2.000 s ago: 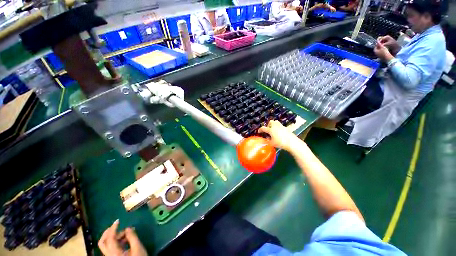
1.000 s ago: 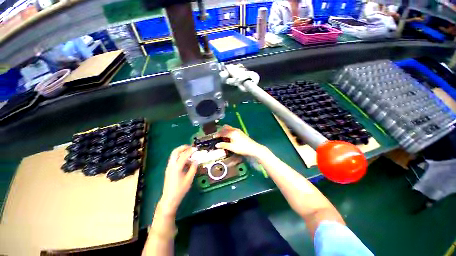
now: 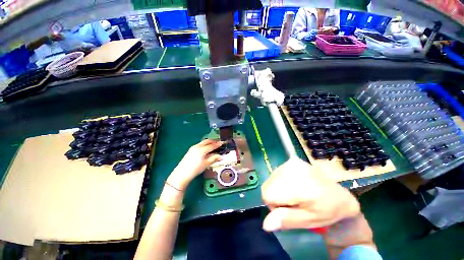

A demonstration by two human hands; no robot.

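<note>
A black molded part (image 3: 228, 148) sits in the pale fixture (image 3: 230, 158) on the brown plate, right under the dark ram (image 3: 226, 133) of the toggle press (image 3: 224, 91). My left hand (image 3: 199, 158) is at the fixture's left, its fingertips on the black part. My right hand (image 3: 310, 197) is closed over the end of the press lever (image 3: 283, 131), in front of the press on the right. It covers most of the red-orange knob (image 3: 319, 230); only a sliver shows beneath it.
Cardboard with black parts in rows stands left (image 3: 76, 188) and right (image 3: 330, 168) of the press. Clear plastic trays (image 3: 414, 127) are at the far right. Across the dark rail are a pink basket (image 3: 341, 45), a blue bin (image 3: 264, 49) and people's arms.
My right hand has left the fixture and taken hold of the lever's knob end. The lever has swung down and towards me. My left hand has stayed at the black part.
</note>
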